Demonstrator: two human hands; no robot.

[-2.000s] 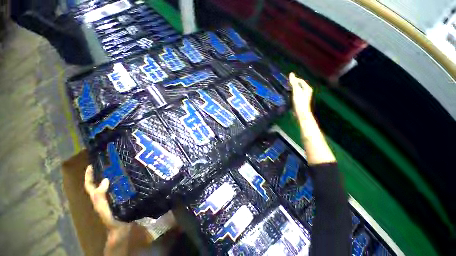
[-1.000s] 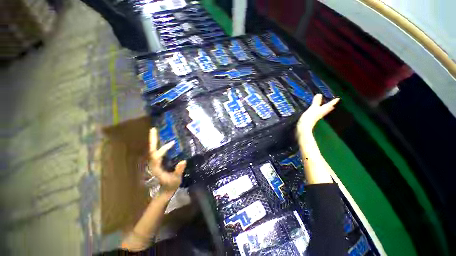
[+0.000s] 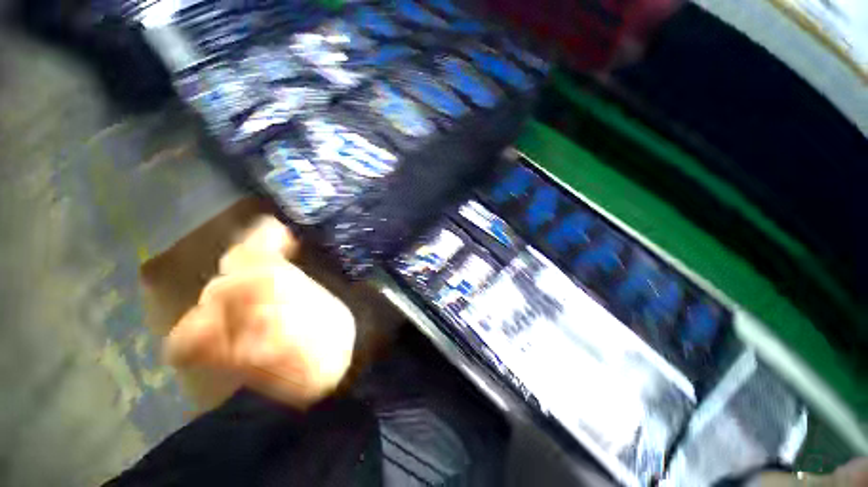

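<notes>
The black tray stack (image 3: 447, 171) stands at the upper left, with blue circuit boards (image 3: 419, 90) in its top tray. A second black tray (image 3: 619, 262) lies on the bench in front of me, also holding blue boards. A large glossy white-edged sheet (image 3: 571, 352) lies over that tray with strong glare. My left hand (image 3: 266, 319) is blurred and curled, near the stack's front corner and apart from it; its palm side is hidden. Only a small part of my right hand (image 3: 845, 476) shows at the bottom right edge, cut off.
A brown cardboard box (image 3: 190, 252) is below the bench edge, partly behind my left hand. A clear, whitish sheet (image 3: 742, 414) lies at the tray's right end. The green bench surface (image 3: 666, 219) and a pale rail run behind the tray. The floor (image 3: 67, 314) shows at left.
Both hands have come away from the stack's top tray; the left is nearer the camera, the right is down at the bottom right edge. The view has shifted right along the bench.
</notes>
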